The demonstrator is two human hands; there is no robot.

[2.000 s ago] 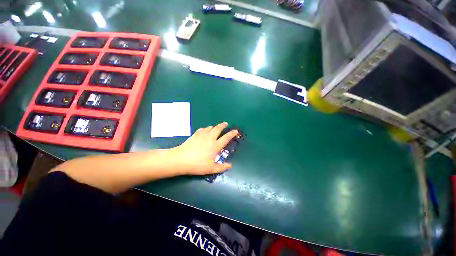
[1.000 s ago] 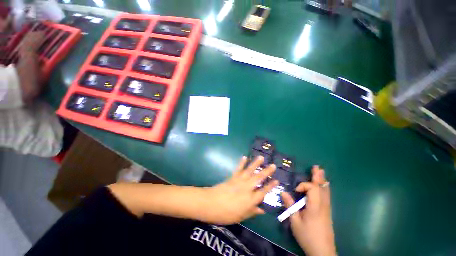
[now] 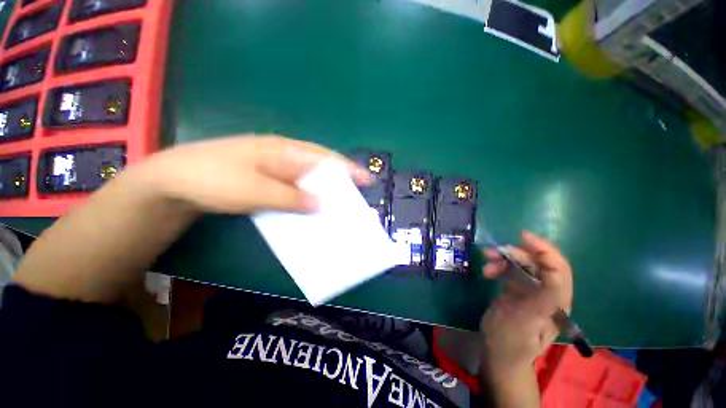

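Observation:
My left hand [image 3: 263,175] holds a white square sheet [image 3: 330,239] by its upper corner, above the bench. Three black phones with open backs lie side by side in front of me. The left phone [image 3: 376,179] is partly hidden by the sheet; the middle phone [image 3: 412,209] is overlapped at its lower end; the right phone [image 3: 455,223] shows whole. Each has a gold disc at its far end. My right hand [image 3: 527,295], right of the phones, holds slim dark tweezers [image 3: 521,267], their tips towards the right phone and blurred.
A red tray [image 3: 147,88] with black phones in its pockets is at the left. A black card with a white edge [image 3: 521,28] lies at the top, beside a machine's yellow foot [image 3: 589,40]. Another red tray [image 3: 593,378] is below the green bench's edge [image 3: 685,344].
My left hand has left the phones and picked the white sheet up off the bench. The phones now lie in a row. The white strip in my right hand is gone; tweezers show there. The view has shifted.

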